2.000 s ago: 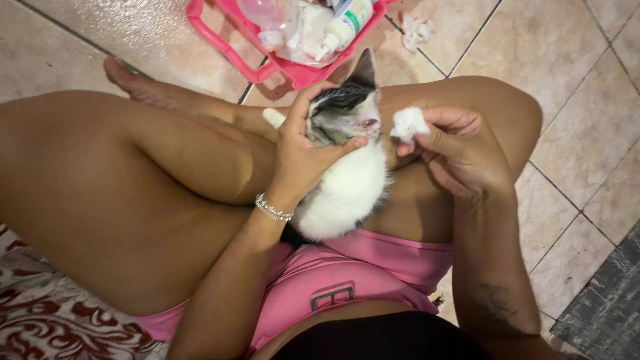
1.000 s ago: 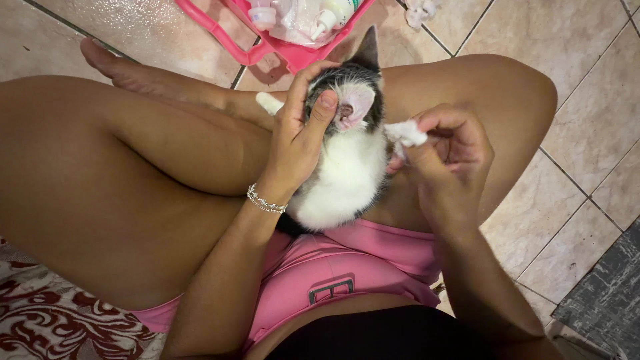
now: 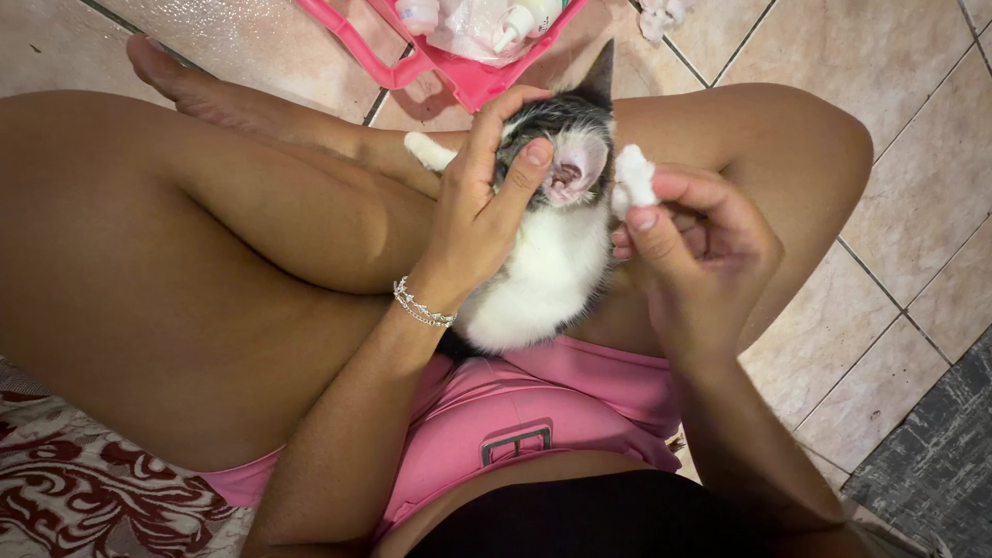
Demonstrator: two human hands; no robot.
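Observation:
A white kitten with grey tabby patches [image 3: 542, 279] lies in my lap between my crossed legs. My left hand [image 3: 484, 186] is closed around its head, the thumb beside the ear [image 3: 575, 167], whose pink inner side faces up with dark matter in its opening. Between the thumb and index finger of my right hand [image 3: 697, 232] is a piece of white cotton [image 3: 634, 180], just right of that ear and apart from it. The other ear points up, away from me. A white paw sticks out left of my left wrist. The kitten's face is mostly hidden.
Beyond my legs, a pink plastic basket [image 3: 480, 85] holds a clear bag [image 3: 469, 31] and white bottles [image 3: 515, 27]. Crumpled used cotton [image 3: 659, 15] lies on the tiled floor [image 3: 876, 325] to its right. A red-and-white patterned cloth [image 3: 101, 488] is at lower left, a grey mat [image 3: 930, 457] at lower right.
Two seconds ago the kitten's ear was less exposed; its inner side now faces up, with my left thumb beside it. My right hand has brought the cotton closer to the head.

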